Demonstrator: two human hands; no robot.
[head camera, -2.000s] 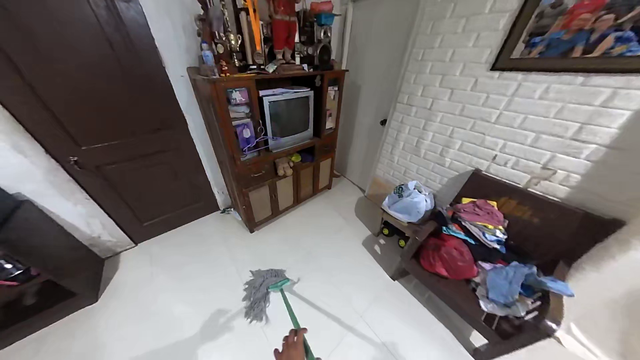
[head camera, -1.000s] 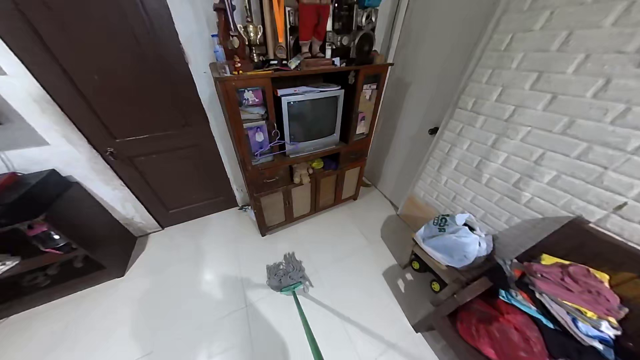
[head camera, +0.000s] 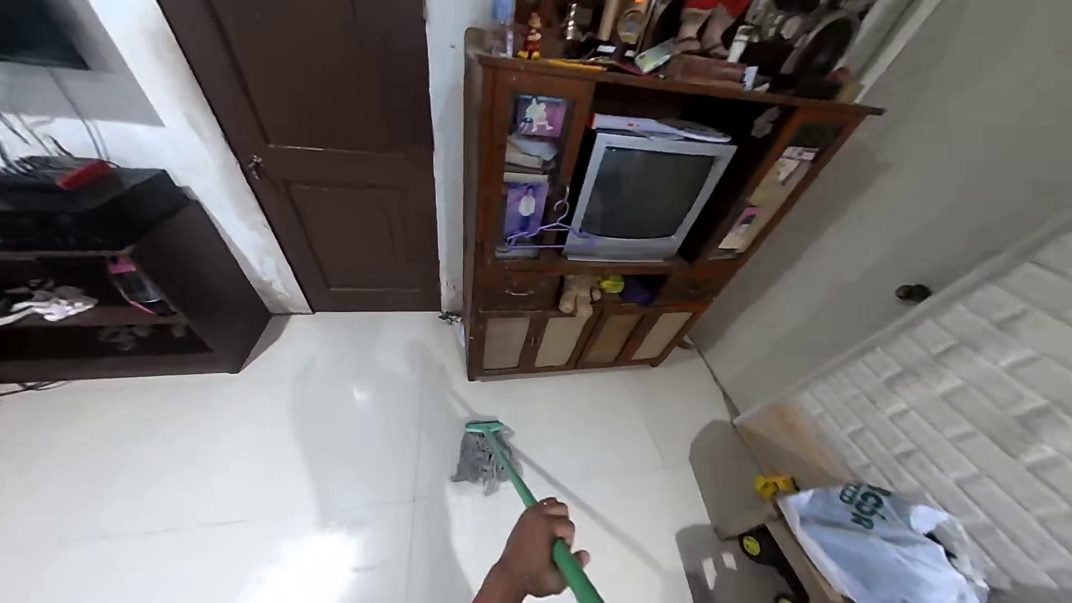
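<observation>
My left hand (head camera: 543, 548) is closed around the green handle (head camera: 519, 484) of a string mop, at the bottom centre of the head view. The handle slants from the mop head down to the right and leaves the frame at the bottom edge. The grey string mop head (head camera: 481, 463) lies on the white tiled floor, its strands spread below the green clamp, a short way in front of a wooden cabinet (head camera: 536, 266). My right hand is not in view.
A television (head camera: 649, 197) stands in the cabinet. A brown door (head camera: 352, 209) and a dark shelf unit (head camera: 209, 285) are at the left. At the lower right, a white plastic bag (head camera: 879, 536) rests on a low wooden piece beside the white brick wall (head camera: 946, 402).
The mop head has moved closer to the cabinet, and its strands now trail toward me. My left hand, out of frame one second ago, is visible on the handle. The view has turned left and down.
</observation>
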